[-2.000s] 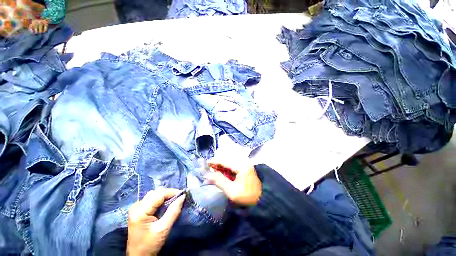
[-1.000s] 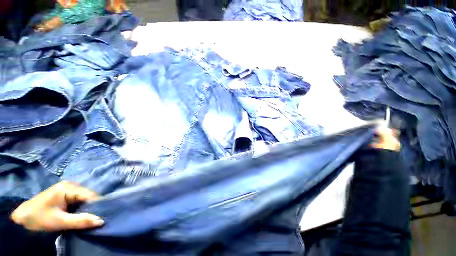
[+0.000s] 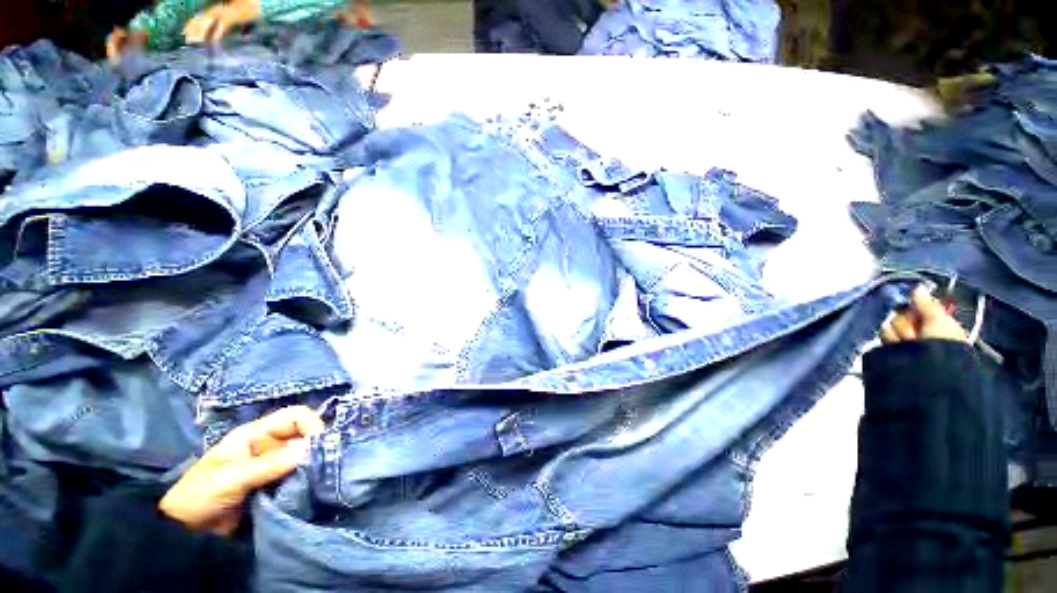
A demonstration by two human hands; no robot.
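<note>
A faded blue denim garment (image 3: 649, 429) is stretched across the front of the view, its long stitched edge running between my two hands. My left hand (image 3: 249, 463) grips its left corner. My right hand (image 3: 924, 321) is raised at the right and grips the other end. A small bit of red shows by the right fingers, too little to tell its shape. Behind lies another denim garment (image 3: 469, 261) with pale worn patches, spread on the table.
The white-topped table (image 3: 800, 104) lies beyond. A heap of denim garments (image 3: 128, 249) is at the left, a darker denim pile (image 3: 985, 220) at the right. A person's hands and green sleeve (image 3: 272, 12) show at the top left. More denim (image 3: 684, 29) lies at the back.
My hands have moved apart from their close work and now hold the garment stretched wide. In the last second the garment has lifted and opened out. The view has turned left.
</note>
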